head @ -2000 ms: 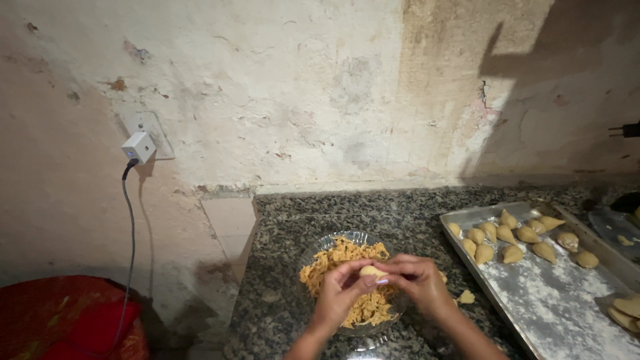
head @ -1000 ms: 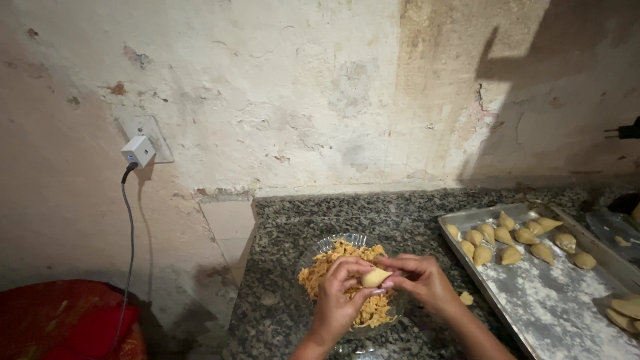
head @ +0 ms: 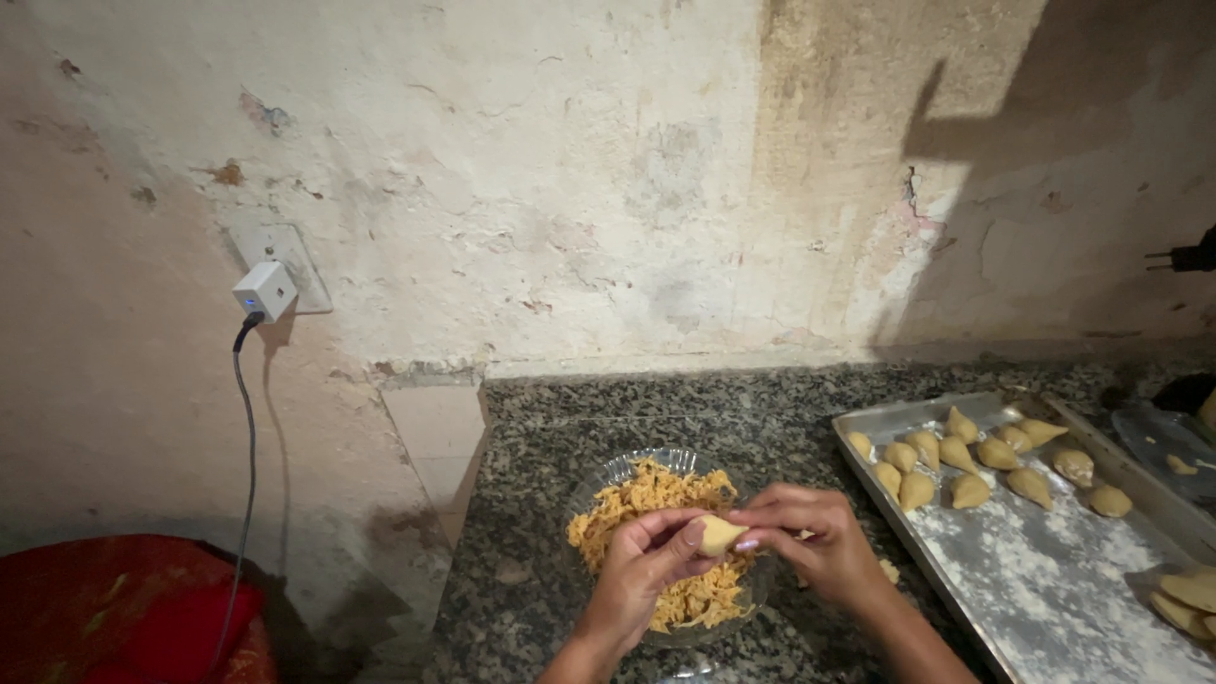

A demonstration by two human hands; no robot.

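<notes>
Cupped around a small teardrop-shaped piece of dough (head: 719, 535), my left hand (head: 651, 560) is above a clear glass bowl (head: 665, 460) of shredded orange filling (head: 655, 494). The thumb and fingertips of my right hand (head: 807, 537) pinch the dough's pointed end. To the right, a metal baking tray (head: 950, 570) dusted with flour holds several teardrop-shaped dough pieces (head: 969, 490) at its far end. Flat dough discs (head: 1187, 594) lie stacked at the tray's right side, partly cut off by the view's edge.
The granite countertop (head: 532, 532) meets a peeling wall. A white charger (head: 266, 291) with a dark cable (head: 249, 446) is plugged into the wall at left, above a red round object (head: 114, 608). A clear plastic container (head: 1159, 442) stands behind the tray. A black plug (head: 1187, 256) shows at far right.
Between my fingers the dough now shows a narrow tip pointing toward my right hand; two seconds ago it was mostly covered by the fingers. Both hands have stayed over the bowl.
</notes>
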